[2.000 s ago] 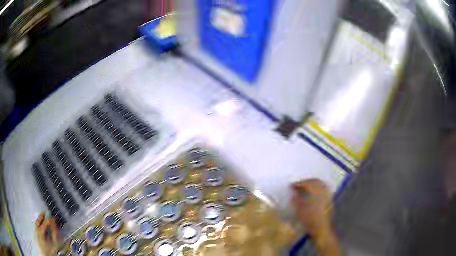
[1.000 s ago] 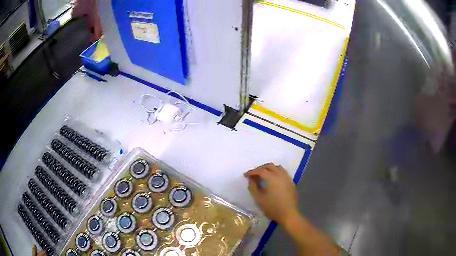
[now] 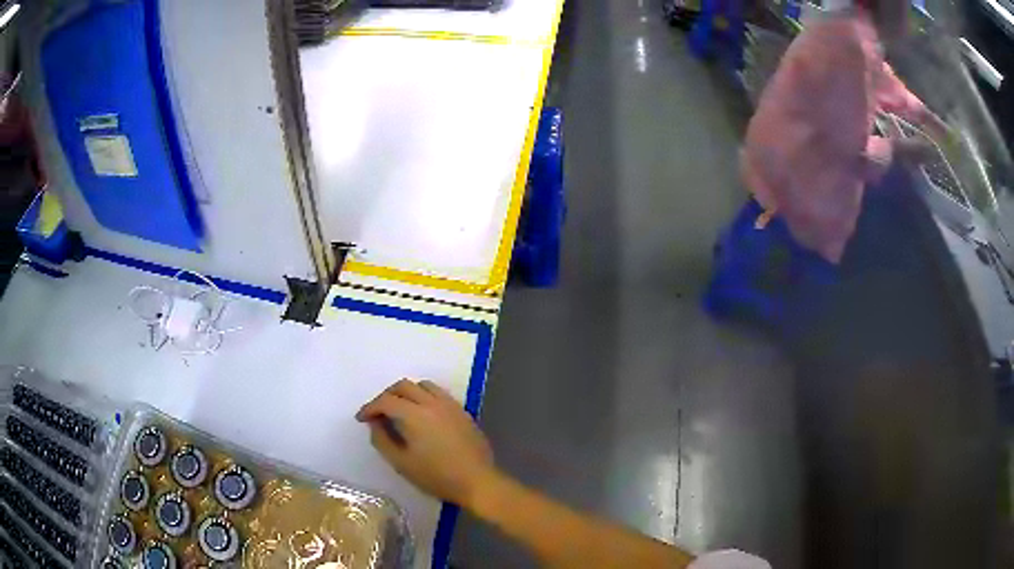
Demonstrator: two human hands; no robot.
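The near clear tray lies at the bottom left and looks brown underneath. Round black parts with pale rings sit in its left pockets; the pockets on its right side look empty. The far clear tray with rows of black rings is beside it, cut off by the left edge. My right hand is above the white bench, right of the near tray and apart from it. Its fingers are curled, with a dark spot between thumb and fingers; I cannot tell if it is a part or shadow. My left hand is out of the picture.
A white cable with a small box lies by the partition, where a blue folder hangs. A small blue bin is at the left. Beyond the bench are blue stools and a person in a pink smock.
The view has turned right, so the trays have shifted left and the aisle and person show. My left hand has gone out of view. My right hand stays near the bench's right edge.
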